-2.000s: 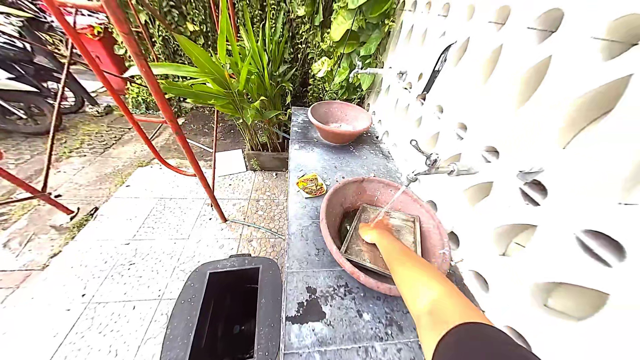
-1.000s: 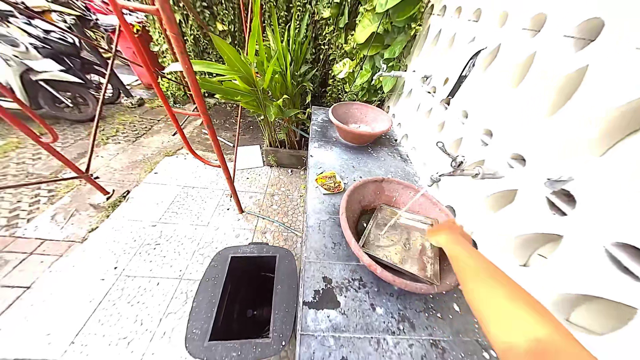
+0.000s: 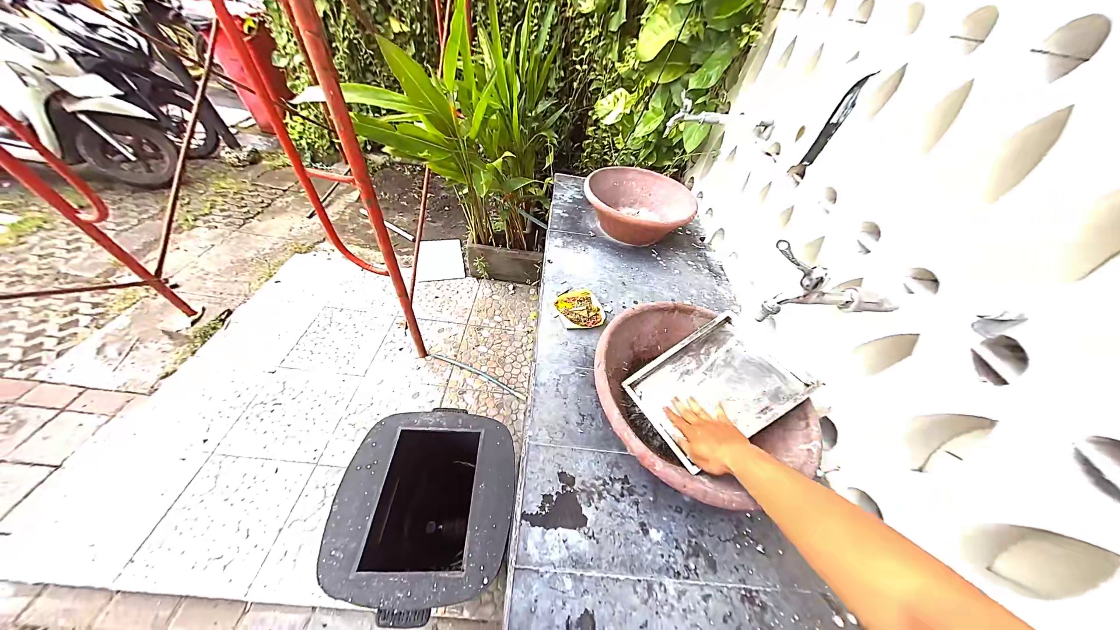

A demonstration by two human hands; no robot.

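A shallow framed tray or panel (image 3: pixel 744 367), wet and greyish, leans in a large reddish-brown plastic basin (image 3: pixel 615 416) on the tiled ledge. My right hand (image 3: pixel 707 437) lies spread on the panel's near left part, fingers apart, close to its frame. Dark contents show in the basin under the panel's left side. A metal wall tap (image 3: pixel 809 293) sticks out just above the panel's right side; I cannot tell if water runs from it. My left hand is out of view.
A second basin (image 3: pixel 639 223) stands farther along the ledge (image 3: pixel 573 490). Between them lies a small yellow packet (image 3: pixel 579 309). A dark open-topped bin (image 3: pixel 354 525) stands left of the ledge. The perforated white wall (image 3: pixel 989 219) borders the right. Red metal poles (image 3: pixel 372 210) rise at left.
My right hand has moved from the panel's right edge to its near left part. The panel has turned and now rests tilted against the basin's right side. The stream seen earlier is no longer distinct.
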